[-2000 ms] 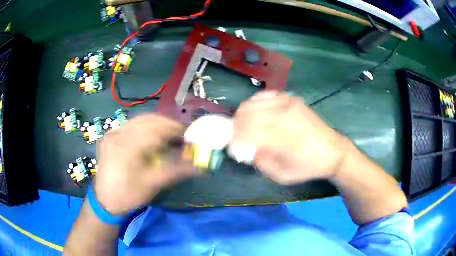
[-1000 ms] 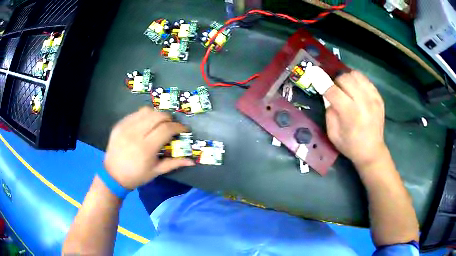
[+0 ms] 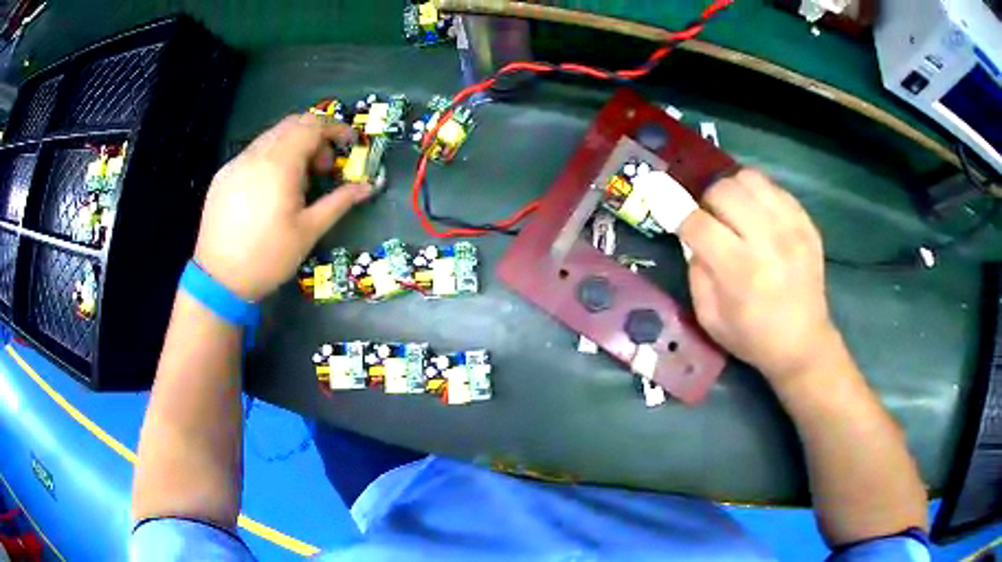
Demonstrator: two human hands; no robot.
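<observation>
My right hand, with white coverings on its thumb and finger, holds a power supply board at the grey metal strip of the dark-red test fixture. My left hand, with a blue wrist strap, has thumb and finger around another small board at the upper left group. Its fingers partly hide the boards there. Several boards stand in two rows nearer me, one row in the middle and one in front. White bits lie under the fixture.
A red and black twisted lead runs from the shelf to the fixture. A black divided tray holding boards stands at the left. Another tray is cut off at the right edge. A white instrument stands at upper right.
My left hand has gone from the front row up to the back group of boards. The front row now has another board. My right hand still holds its board at the fixture.
</observation>
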